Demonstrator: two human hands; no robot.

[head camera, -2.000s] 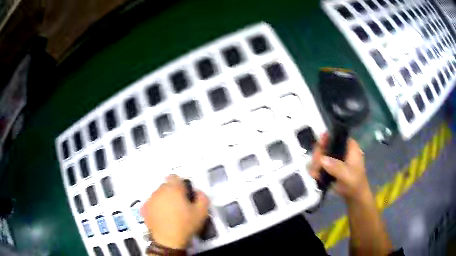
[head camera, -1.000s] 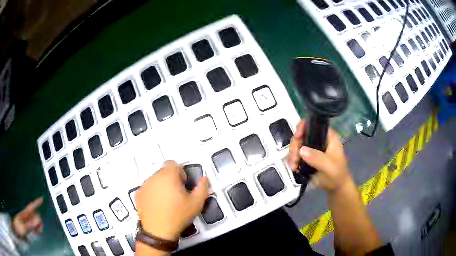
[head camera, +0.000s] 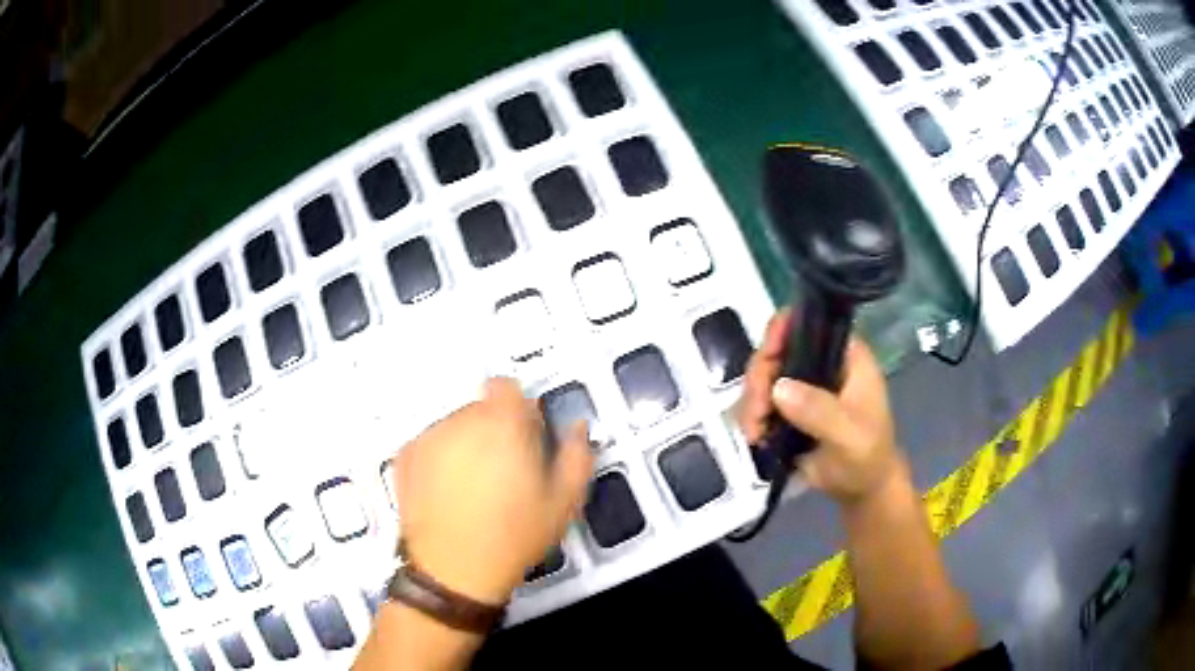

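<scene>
A large white tray holds rows of rounded-square units, most with dark glossy faces. Some units in the middle rows are pale or washed out by glare, and a few at lower left show bluish faces. My left hand, with a brown wrist strap, is over the tray's lower middle. Its thumb and fingertips are at a dark grey unit; whether they grip anything is not clear, and the hand covers several pockets. My right hand holds the black barcode scanner by its grip, head up, at the tray's right edge.
A second white tray of units lies at upper right, with a thin black cable across it. The bench top is green. Grey floor with yellow-black tape is at lower right.
My left hand has moved right along the tray by about one pocket, uncovering a pale unit on its left. The other person's hand at the left edge is gone. My right hand still holds the scanner.
</scene>
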